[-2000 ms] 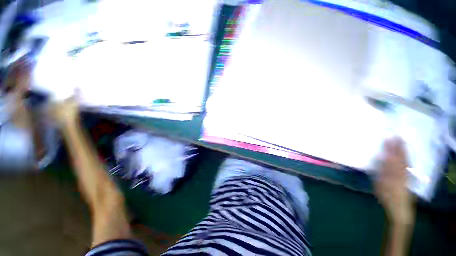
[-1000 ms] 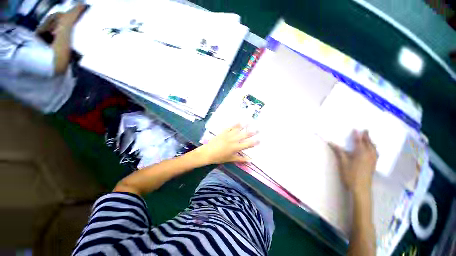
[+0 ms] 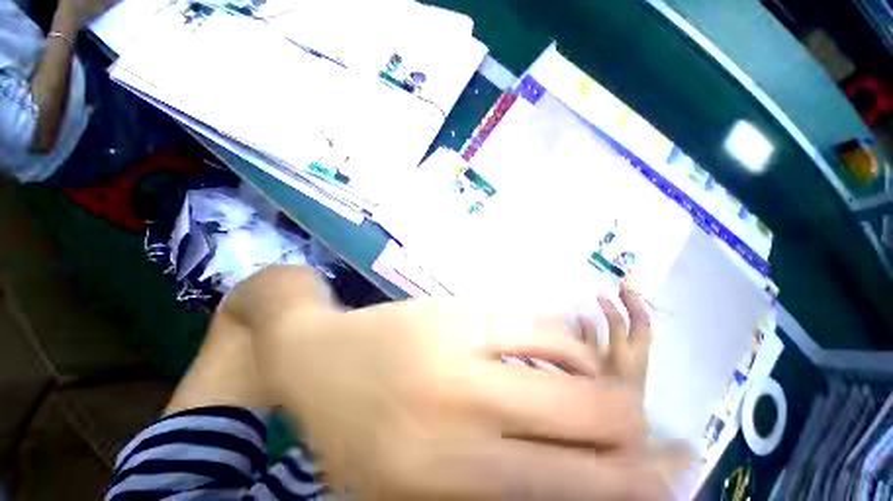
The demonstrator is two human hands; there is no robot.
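Observation:
White panels (image 3: 548,205) lie on a grey-beige board (image 3: 720,294) over a colourful printed sheet. One panel has a green circuit module (image 3: 477,186) at its left; another module (image 3: 612,256) with a round part sits near the right fingertips. My left hand (image 3: 460,401) is large and blurred, raised close to the camera with its fingers pointing right; whether it holds anything is unclear. My right hand (image 3: 627,328) is mostly hidden behind it; a few fingertips show on or just over the panel below the module.
A panel stack (image 3: 255,108) with modules and thin wires lies on the left. A crumpled white waste heap (image 3: 235,240) is below the bench edge. A tape roll (image 3: 749,416), gold-handled scissors (image 3: 739,481) and grey bundles (image 3: 842,440) are at right. Another person's forearm (image 3: 51,88) shows upper left.
My left hand has risen from the panel's lower left edge and swung across the foreground. My right hand has moved left, beside a module now visible. The camera view has shifted.

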